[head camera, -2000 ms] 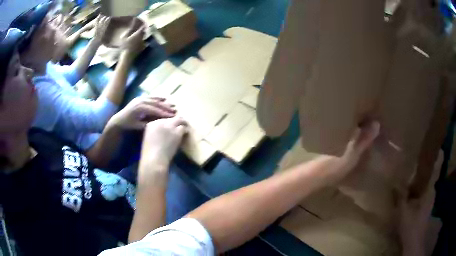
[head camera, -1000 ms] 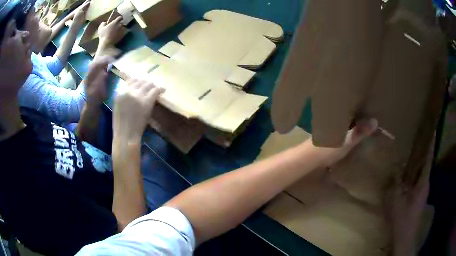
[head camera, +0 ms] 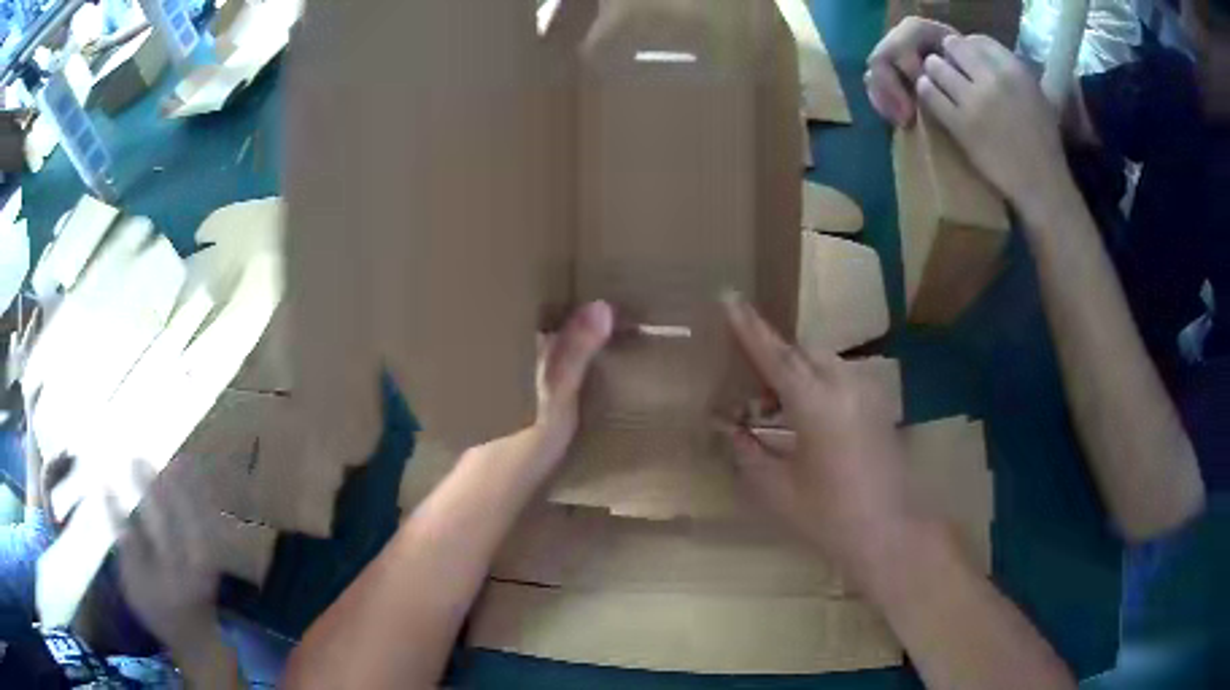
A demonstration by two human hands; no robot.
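Observation:
A brown die-cut box blank [head camera: 664, 175] stands upright in front of me, with light showing through two short slots. Its wide panel hangs to the left. My left hand [head camera: 573, 371] holds its lower part, thumb beside the lower slot. My right hand [head camera: 796, 418], slightly blurred, is at its lower right, fingers on the near panel and side edge. More flat blanks [head camera: 701, 627] lie on the table below it, partly hidden by my hands and the held blank.
Blanks [head camera: 243, 445] lie at the left, where another person's blurred hand [head camera: 169, 553] shows. At the right, another person's hands [head camera: 978, 101] rest on a closed box [head camera: 944, 216]. The dark green table [head camera: 1039, 404] shows between. More cardboard lies at the upper left.
The view has swung from the left neighbour to the front. The held blank now stands in mid-view, its lower part between both hands. The right neighbour and their box have come into view.

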